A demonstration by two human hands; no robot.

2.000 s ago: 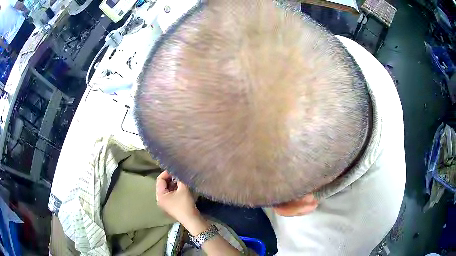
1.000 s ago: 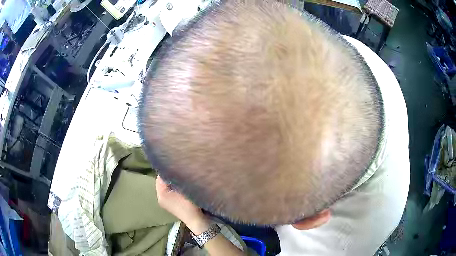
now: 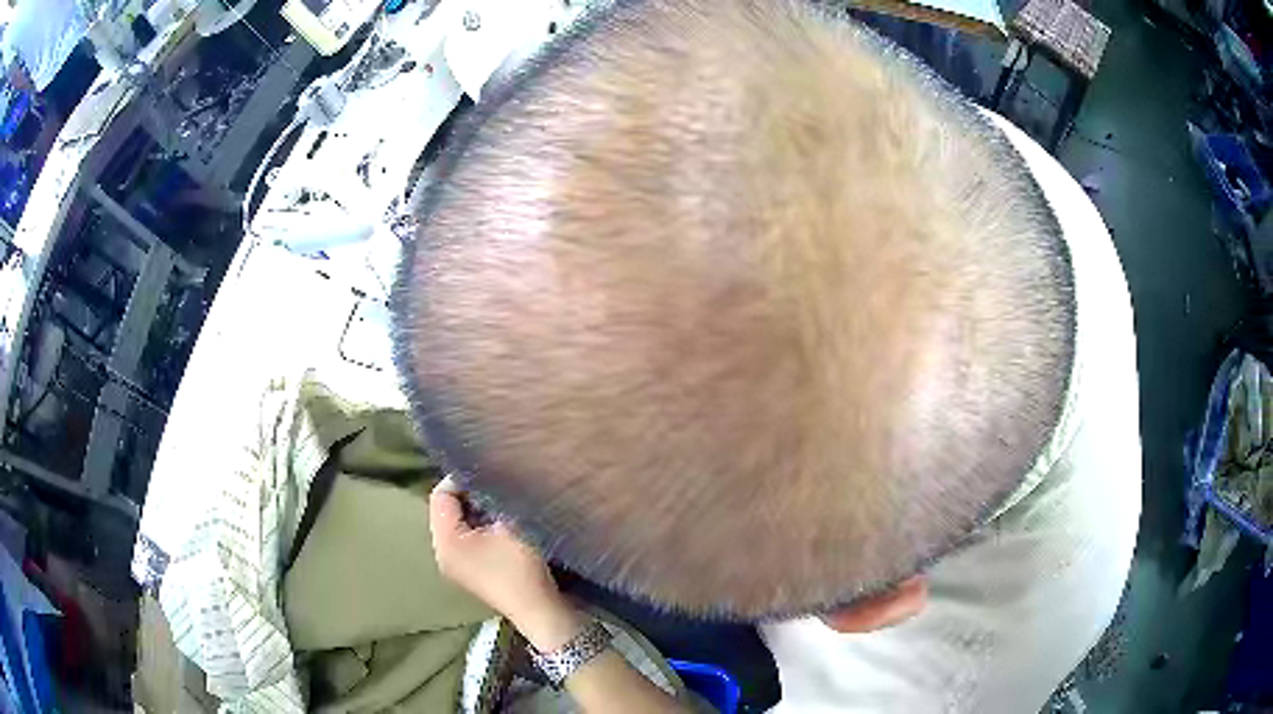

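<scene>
The olive-khaki garment (image 3: 377, 544) lies bunched over the table's near end at lower left, its striped pale lining (image 3: 231, 600) folded out along the left side. My left hand (image 3: 489, 558), bare and with a metal watch at the wrist, is at the right edge of the olive cloth. Its fingers are curled, and the head partly covers them, so whether they grip cloth cannot be told. My right hand is not in view. The head fills the middle of the picture and hides the area beyond my left hand.
The white table (image 3: 210, 391) runs up the left side. A thin bent dark wire (image 3: 349, 328) lies on it, with white machine parts (image 3: 314, 223) farther up. A blue container (image 3: 709, 684) shows below the head. A blue-framed bin (image 3: 1215, 481) holding cloth stands at far right.
The head has shifted slightly right and down since the oldest frame. My left hand has moved only slightly and stays at the cloth edge. The garment looks nearly unchanged.
</scene>
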